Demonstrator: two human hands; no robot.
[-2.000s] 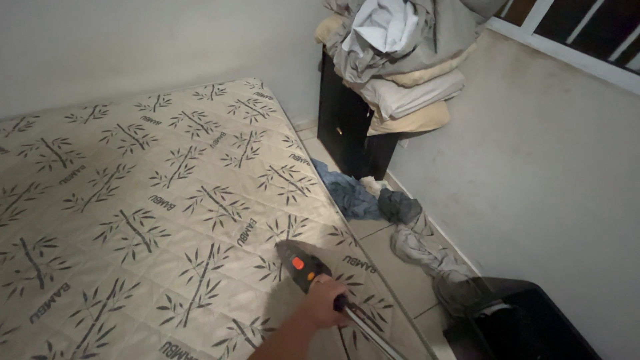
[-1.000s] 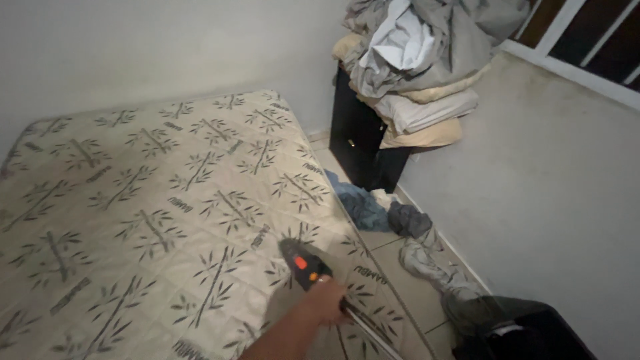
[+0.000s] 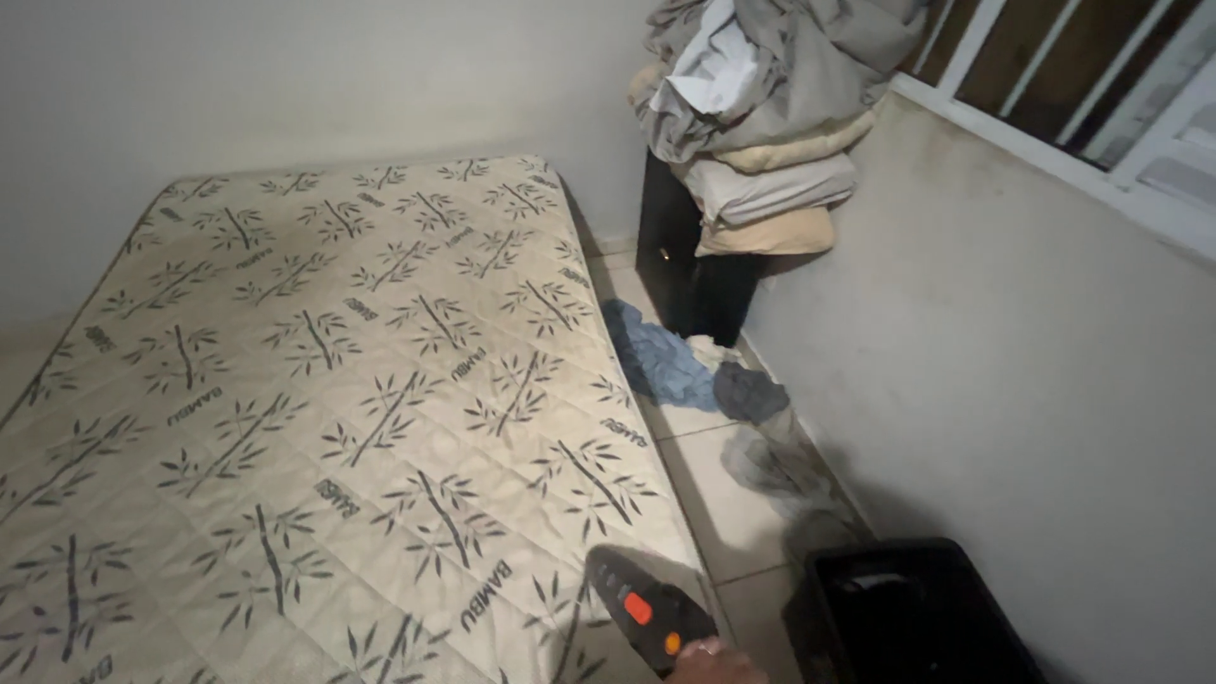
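Note:
At the bottom edge, my left hand (image 3: 714,663) is only partly in view, its fingers closed on a dark handheld appliance (image 3: 654,608) with a red and an orange part. The appliance's tapered end points up and left, over the right side of a cream mattress (image 3: 380,361) printed with bamboo leaves; whether it touches the fabric cannot be told. My right hand is out of view.
Folded bedding and crumpled grey sheets (image 3: 769,95) lie on a black cabinet (image 3: 698,275). Blue cloth (image 3: 665,361), dark cloth (image 3: 750,391) and greyish cloth (image 3: 765,465) are on the tiled floor. A black bin (image 3: 826,608) stands near the right wall; a barred window (image 3: 1054,76) is above.
My left hand and the appliance now sit lower in view. The metal tube and forearm seen earlier are out of frame. The view has shifted, showing the mattress's far left corner.

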